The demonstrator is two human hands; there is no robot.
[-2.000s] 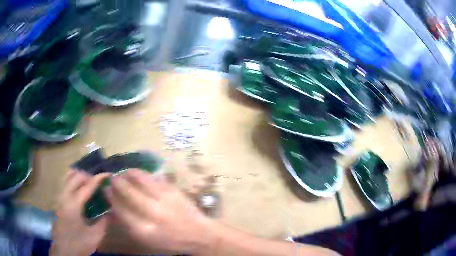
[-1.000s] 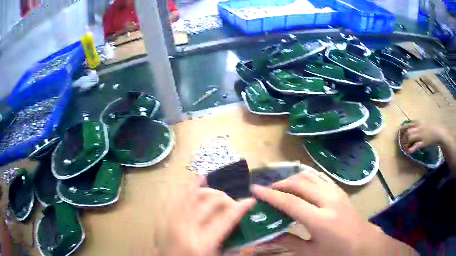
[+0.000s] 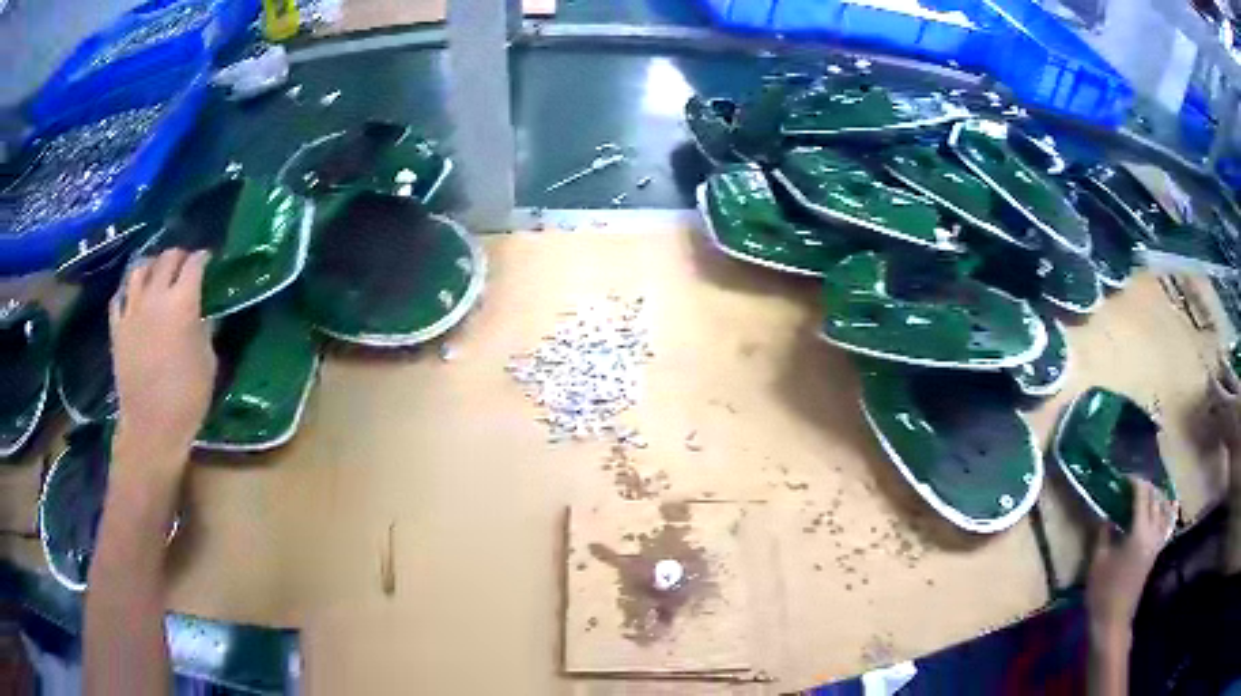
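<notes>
My left hand (image 3: 163, 347) reaches over the left heap of green housings, its fingers at the left edge of a glossy green housing (image 3: 270, 245) with a pale rim. Its fingertips are partly hidden, so a grip cannot be made out. My right hand is not in view. A small square tan board (image 3: 613, 639) lies at the centre front, with a brown stain and one round white blob (image 3: 667, 574) on it. A scattered pile of small whitish fittings (image 3: 585, 374) lies on the cardboard bench cover behind the board.
Overlapping green housings (image 3: 953, 428) are heaped at the right. Another person's hand (image 3: 1132, 537) touches a separate green housing (image 3: 1089, 442) at the far right. A grey post (image 3: 479, 123) stands behind. Blue bins are at the back left (image 3: 102, 163) and back right (image 3: 939, 34).
Both my hands have left the green housing they held at the centre. My left hand has moved to the left heap and my right hand is out of view. The stained board is now uncovered.
</notes>
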